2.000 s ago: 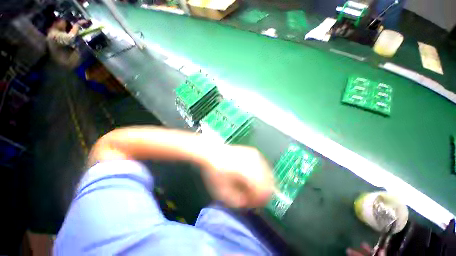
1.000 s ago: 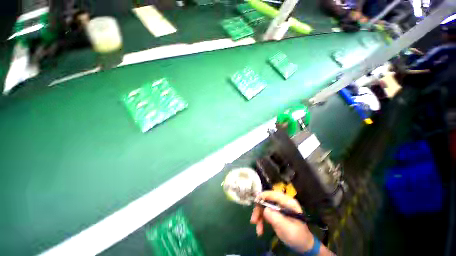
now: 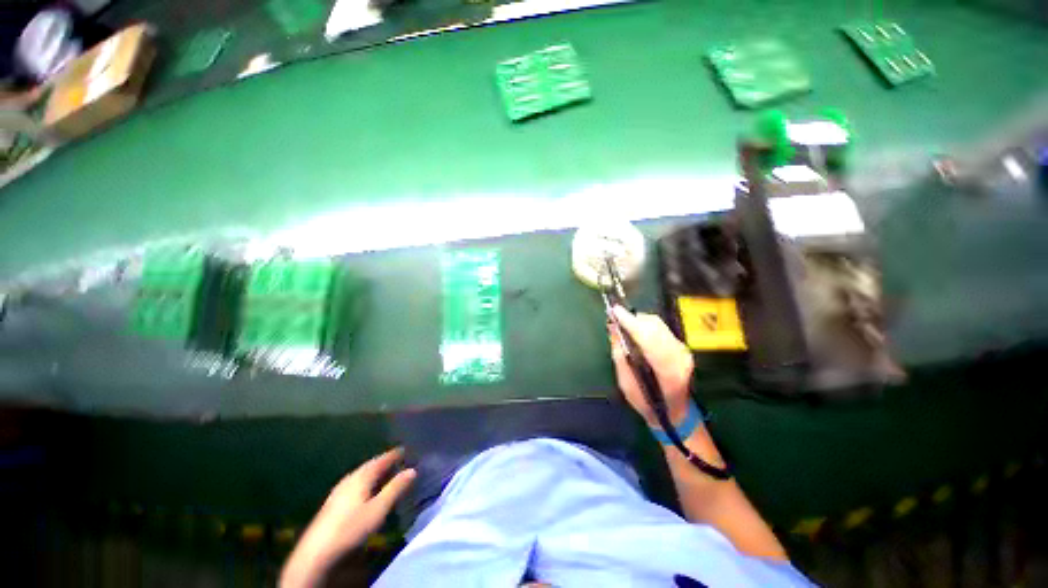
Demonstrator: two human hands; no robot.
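Note:
My right hand [image 3: 653, 365] holds dark tweezers [image 3: 634, 354], their tips in the silvery contents of the round cream parts tub [image 3: 607, 252]. My left hand [image 3: 359, 501] is near my lap, below the bench edge, fingers apart and empty. A narrow light-green PCB strip [image 3: 472, 316] lies on the dark green bench to the left of the tub. Two stacks of PCB panels stand further left, the nearer stack [image 3: 284, 303] and the farther stack [image 3: 169, 294], both blurred.
Right of the tub are a black stand [image 3: 701, 260], a yellow sponge tray [image 3: 711, 323] and a bulky black box [image 3: 772, 276] with green reel flanges [image 3: 772, 137]. PCB panels, one here [image 3: 542, 82], lie on the bright green strip behind. A cardboard box [image 3: 101, 78] is back left.
The view has swung back left, bringing the stacks and my left hand into sight. My right hand stays at the tub with the tweezers, as one second ago.

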